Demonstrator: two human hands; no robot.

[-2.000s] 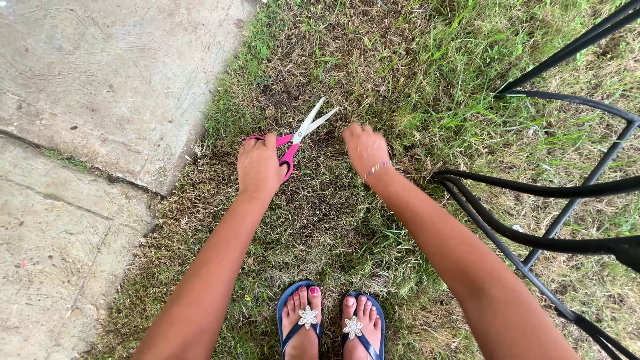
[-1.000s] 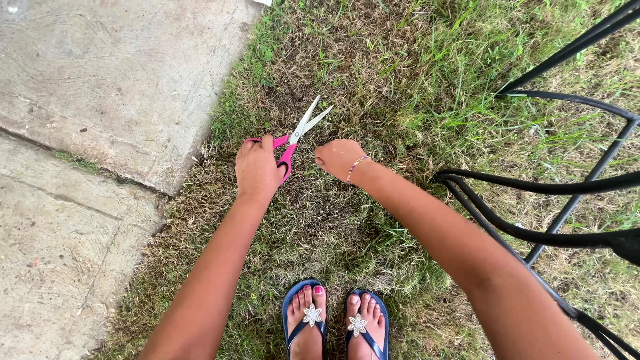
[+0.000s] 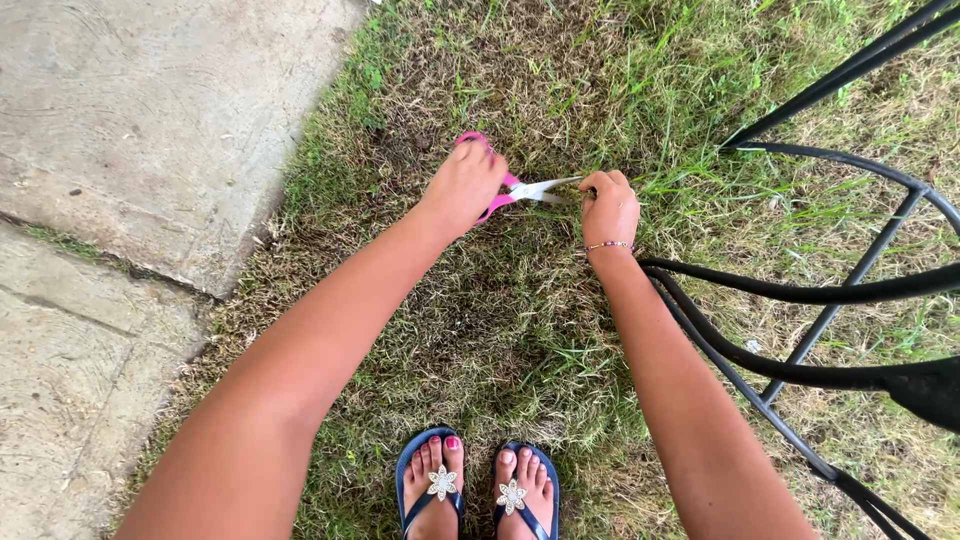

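Observation:
My left hand [image 3: 466, 180] grips the pink handles of a pair of scissors [image 3: 531, 192]. Their metal blades are spread apart and point right, the tips close beside the fingers of my right hand [image 3: 611, 206]. That hand wears a thin beaded bracelet [image 3: 609, 245] and has its fingertips pinched together low over the grass [image 3: 667, 187]. Whether grass blades are caught between those fingertips is too small to tell. Both hands are above a patch of mixed dry and green lawn.
Concrete paving slabs [image 3: 165, 120] border the lawn on the left. Black metal frame bars [image 3: 810, 289] stand at the right, close to my right forearm. My feet in dark blue flip-flops [image 3: 442, 480] with flower ornaments are at the bottom.
My left hand has moved right with the scissors, whose blades have turned from pointing up and right to pointing right. My right hand has also shifted right.

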